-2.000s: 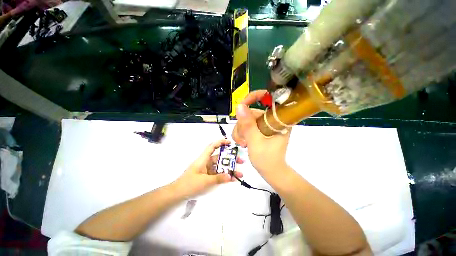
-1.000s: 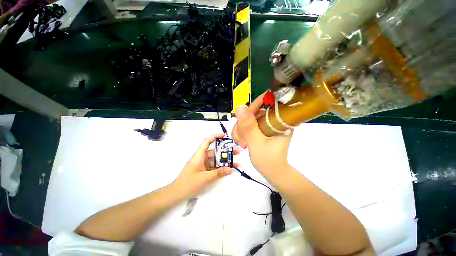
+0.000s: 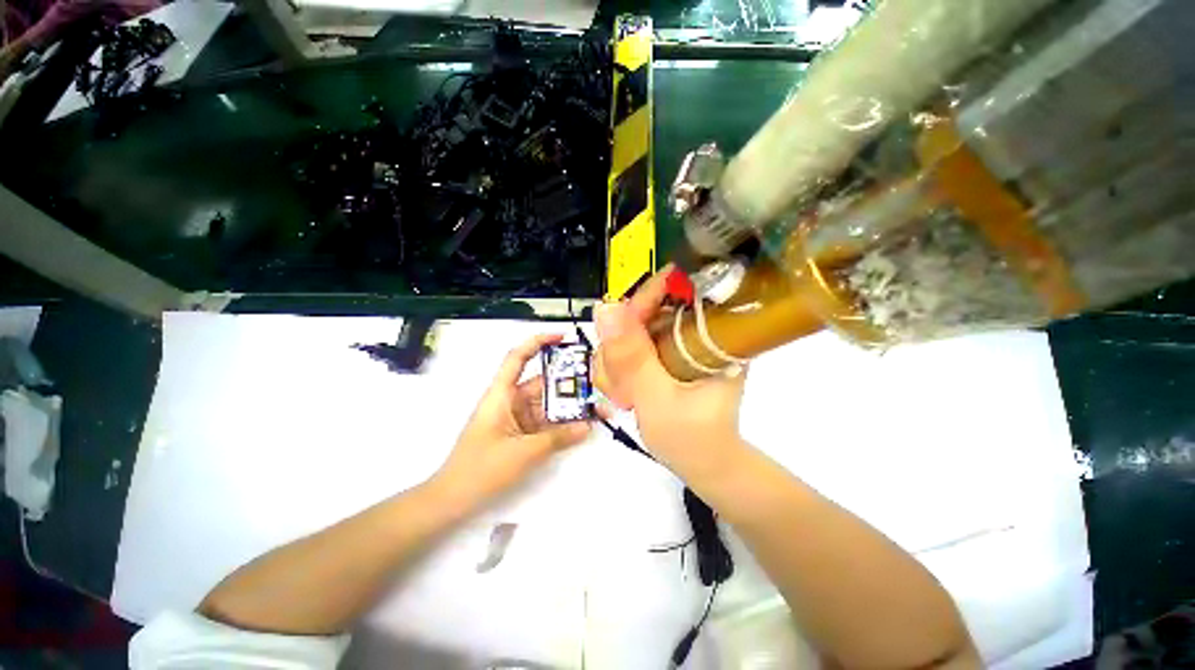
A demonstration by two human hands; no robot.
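Observation:
My left hand (image 3: 505, 419) holds a small black open housing (image 3: 568, 382) face up, with a circuit board of pale and dark parts inside. A black output cable (image 3: 621, 436) runs from it to a folded cable bundle (image 3: 708, 537) on the paper. My right hand (image 3: 662, 393) grips the amber tube of the glue dispensing gun (image 3: 773, 310), close to the right of the housing, with the index finger at the red button (image 3: 679, 287). The nozzle is hidden by my right hand.
White paper (image 3: 315, 432) lies below my hands, with a small black part (image 3: 400, 346) and a greyish scrap (image 3: 497, 546) on it. A dark pile of units (image 3: 485, 170) lies beyond, left of the striped divider (image 3: 632, 157). The gun's wrapped body (image 3: 996, 170) covers the upper right.
Both hands have moved slightly left with the housing and the gun. The cable bundle has shifted a little left. The housing has risen slightly in view.

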